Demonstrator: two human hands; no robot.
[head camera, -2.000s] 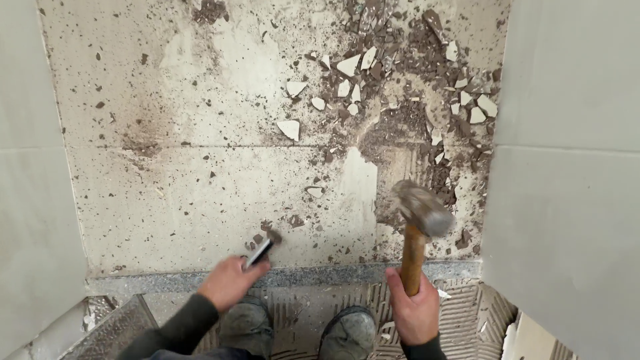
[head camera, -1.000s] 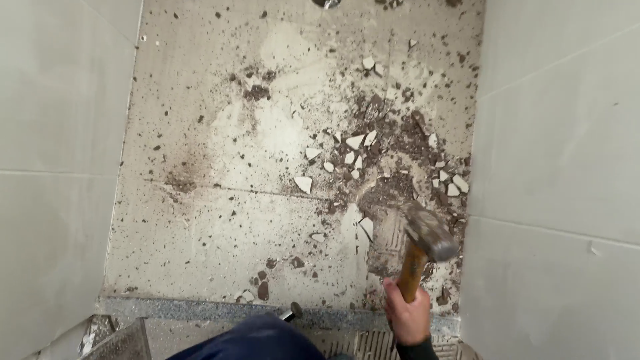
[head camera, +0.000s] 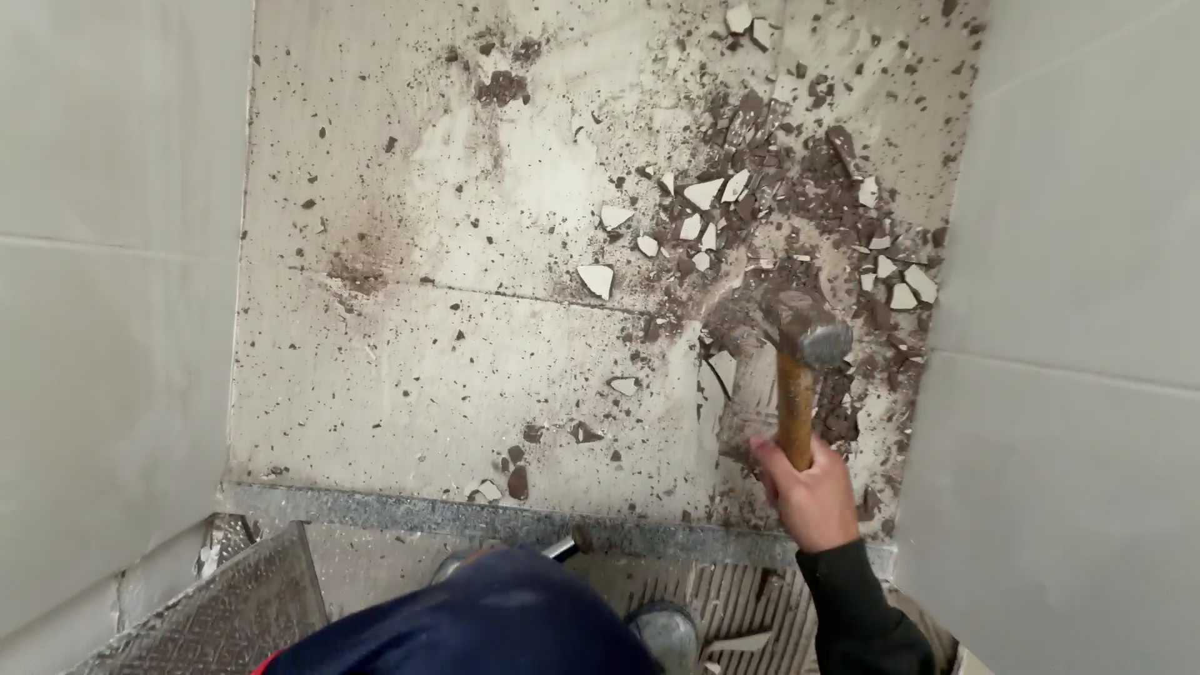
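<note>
My right hand (head camera: 814, 492) is closed around the wooden handle of a hammer (head camera: 808, 337). The steel head is over a broken-out patch of floor (head camera: 750, 403), where ridged adhesive shows. A cold chisel (head camera: 567, 546) pokes out at the stone threshold, past my dark blue clothing. My left hand is almost wholly hidden behind that clothing, so its grip does not show. White tile shards (head camera: 596, 279) and dark rubble (head camera: 750, 127) lie around the patch.
Grey tiled walls (head camera: 122, 281) stand left and right. A speckled stone threshold (head camera: 375, 506) crosses in front of my boots (head camera: 667, 633). A textured metal sheet or tray (head camera: 234, 600) leans at lower left. Ridged adhesive (head camera: 741, 600) and a shard lie beside the boots.
My left hand and the chisel showed plainly two seconds ago; now dark blue clothing covers the hand and most of the chisel. My right hand still grips the hammer. A shard lies at the patch's left edge.
</note>
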